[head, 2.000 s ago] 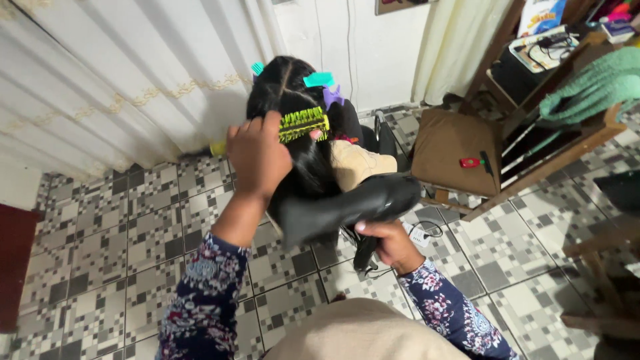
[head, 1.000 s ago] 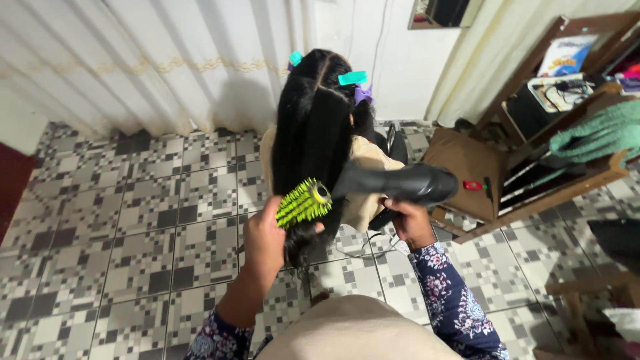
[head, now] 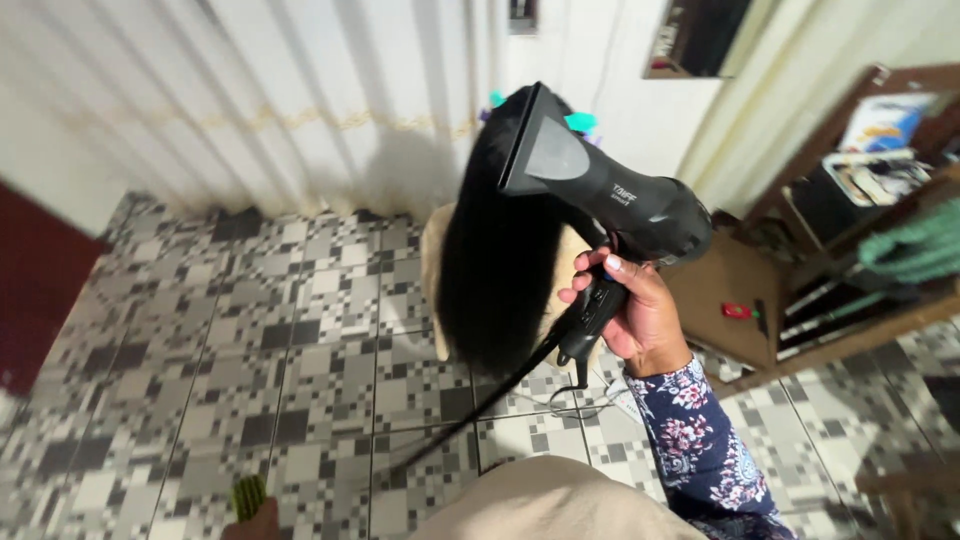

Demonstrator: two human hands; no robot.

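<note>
A black Taiff hair dryer [head: 622, 187] with a flat nozzle is gripped by its handle in my right hand [head: 637, 307]. The nozzle overlaps the head of a seated person, whose long straight dark hair [head: 495, 277] hangs down the back. Turquoise clips [head: 580, 122] show at the top of the head. At the bottom left edge, partly out of view, my left hand [head: 257, 523] holds a round brush with green bristles [head: 249, 496]. A thin dark strand stretches from beside the dryer's handle down to the left; its far end is blurred.
A wooden chair with a brown seat [head: 731, 300] stands to the right, a small red item [head: 739, 310] on it. A green towel [head: 911, 244] hangs beyond. White curtains [head: 337, 97] line the wall behind the person. A cord [head: 577, 401] lies on the tiled floor.
My left hand has moved away from the hair to the lower left with the brush. My right hand has raised the dryer, its nozzle now overlapping the head.
</note>
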